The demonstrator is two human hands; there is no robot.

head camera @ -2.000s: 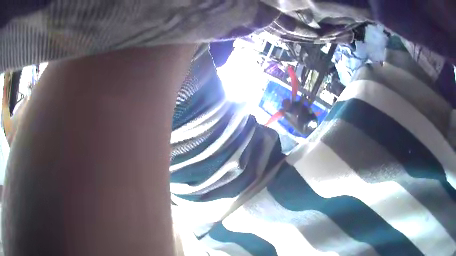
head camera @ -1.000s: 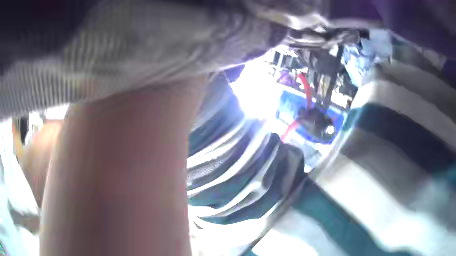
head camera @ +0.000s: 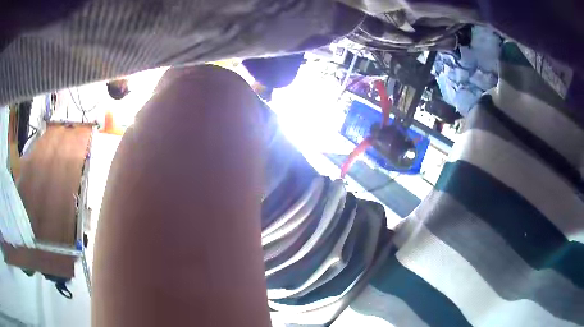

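A teal, white and grey striped garment (head camera: 486, 217) fills the right and lower middle of the view. A large bare limb (head camera: 186, 204) stands in front of it, left of centre, very close to the camera and without detail. Grey ribbed cloth (head camera: 192, 35) hangs across the top. Neither of my hands can be made out in the picture. I cannot tell what they hold.
A brown panel (head camera: 54, 185) with a pale frame is at the left. Behind the garment are a blue container (head camera: 358, 121), a dark object with red parts (head camera: 392, 145) and pale blue cloth (head camera: 467, 70). Strong glare hides the centre.
The view has shifted. The bare limb now stands further right than two seconds ago, and the brown panel at the left has come into view. More of the blue container shows.
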